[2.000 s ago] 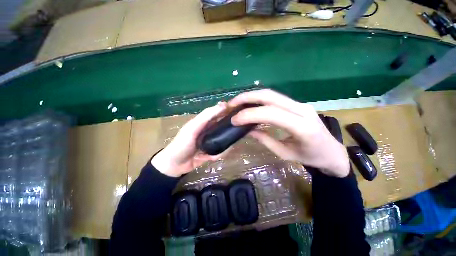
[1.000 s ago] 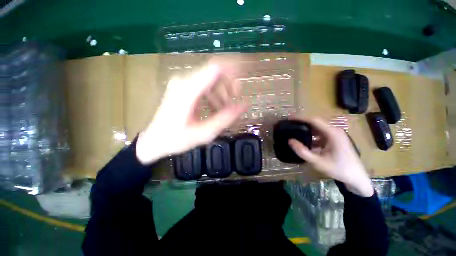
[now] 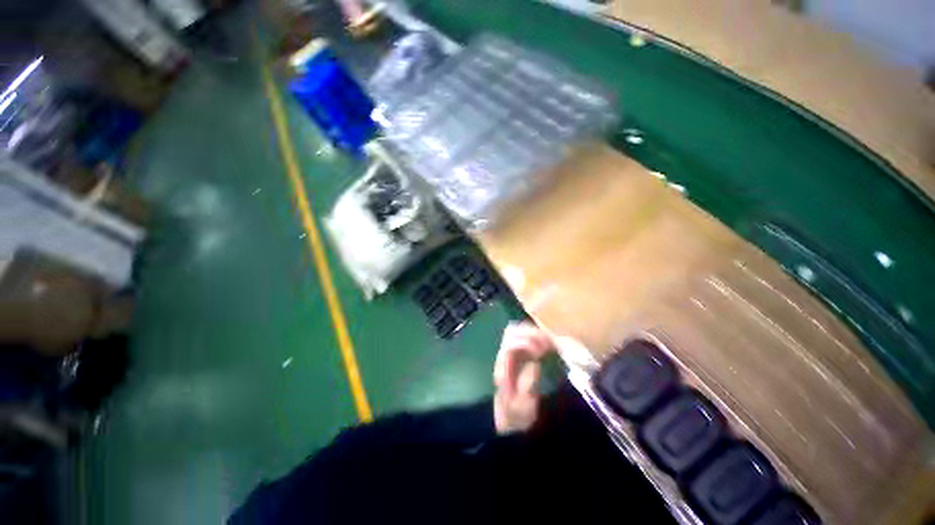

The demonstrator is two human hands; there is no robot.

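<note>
Several black plastic housings stand in a row, oval rims up, along the near edge of the clear tray at the lower right. The last one is cut off by the bottom edge. My left hand is small and blurred at the near edge of the bench, left of the row and apart from it. Its fingers are curled, and I cannot tell whether it holds anything. My right hand is out of the picture.
Stacked blister trays lie at the bench's far end. A filled tray of black parts sits on the floor beside a white woven sack. A blue crate stands beyond. The green conveyor runs beyond the cardboard.
The view has swung left, toward the floor and stack. The row has gained at least one housing. My left hand has drawn back to the bench edge; my right hand has left the picture.
</note>
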